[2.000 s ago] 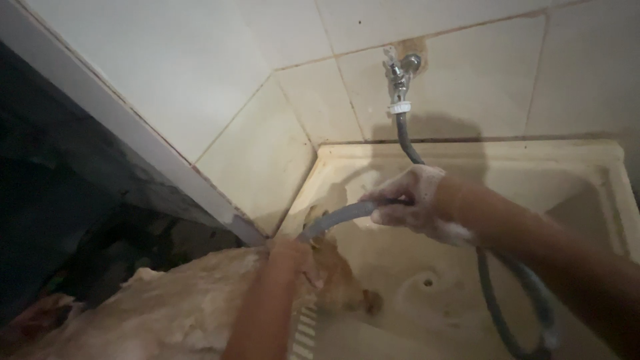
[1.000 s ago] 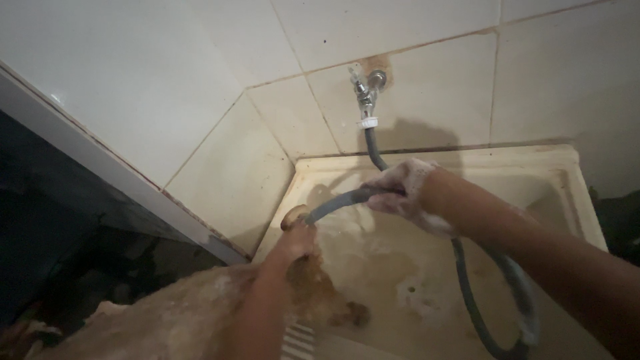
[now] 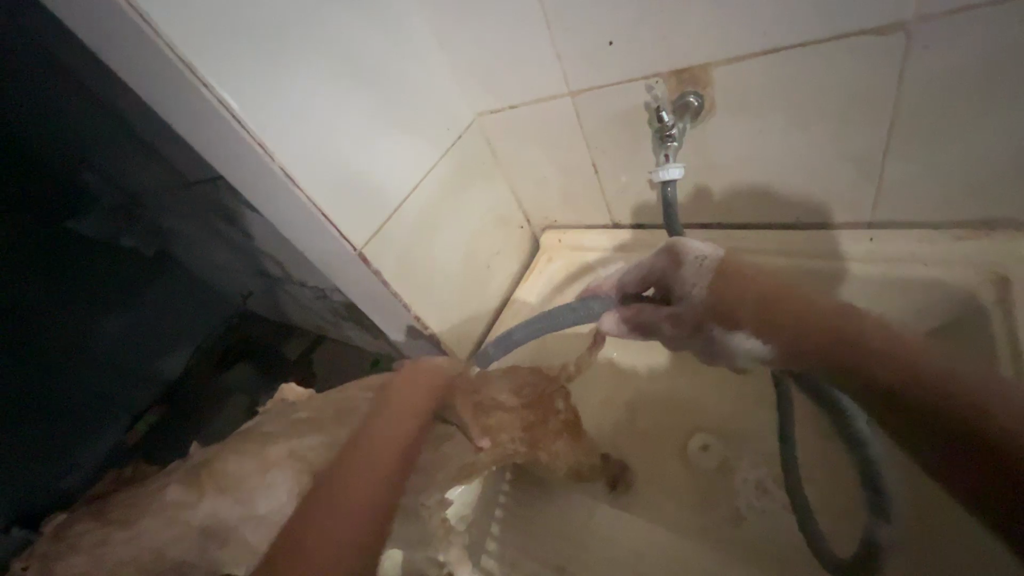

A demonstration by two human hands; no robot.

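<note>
A wet, light-brown dog (image 3: 528, 408) has its head over the shower tray, its dark nose pointing down and right. My left hand (image 3: 440, 392) holds the dog at the back of its head and neck, with part of the fingers hidden in the fur. Gripped in my right hand (image 3: 664, 300), which has suds on it, is a grey ribbed hose (image 3: 544, 324). The hose's left end reaches close beside my left hand; its tip is hard to make out. One ear lifts toward my right hand; whether they touch is unclear.
A metal tap (image 3: 668, 120) on the tiled wall feeds the hose through a white connector (image 3: 666, 173). The cream shower tray (image 3: 912, 240) holds cloudy water and a round drain (image 3: 704, 450). A loop of hose hangs below my right forearm. At left stands a pale wall edge (image 3: 312, 220).
The dog's head is raised, with an ear now lifted near my right hand. My left hand sits farther back on the dog, away from the hose. My right hand still holds the hose.
</note>
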